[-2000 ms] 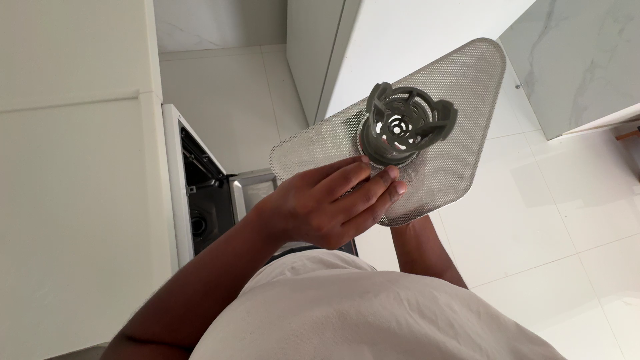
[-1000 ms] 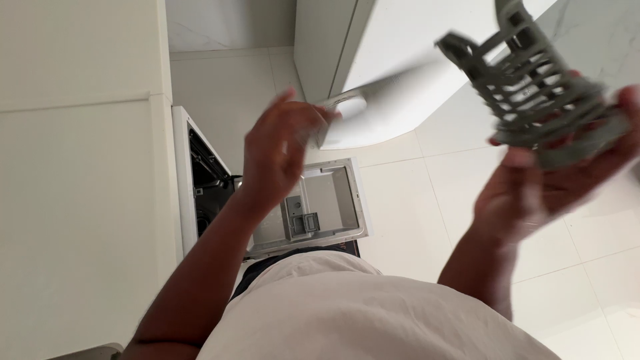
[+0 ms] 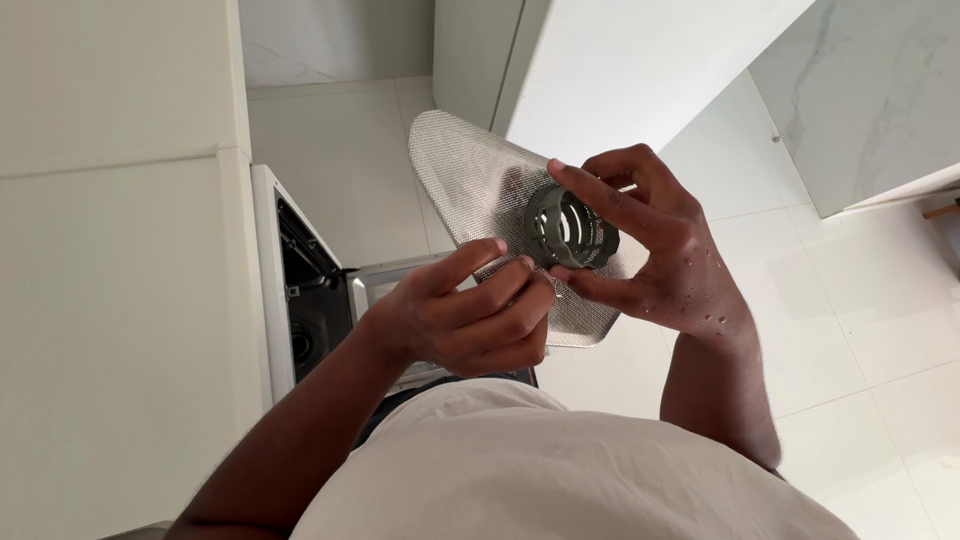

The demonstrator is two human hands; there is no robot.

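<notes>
A flat metal mesh filter plate (image 3: 480, 176) with rounded corners is tilted in front of my body. Against its face sits a dark grey plastic ring-shaped filter part (image 3: 571, 226), its round opening toward me. The thumb and fingers of my right hand (image 3: 660, 232) grip this ring from the right; water drops show on the back of the hand. My left hand (image 3: 480, 311) is at the plate's lower edge, fingers curled with the tips beside the ring; it appears to pinch the mesh plate, partly hiding it.
An open dishwasher stands at the left, with its dark tub (image 3: 311, 304) and lowered door (image 3: 375, 289) partly behind my left arm. Pale cabinets (image 3: 120, 300) flank it. A white panel (image 3: 622, 60) rises ahead, and a marble-look panel (image 3: 870, 97) stands at upper right above the tiled floor (image 3: 840, 300).
A second ago my hands were apart, with the plastic filter part in my right hand, raised at right. Now the hands are together and the ring is against the mesh plate.
</notes>
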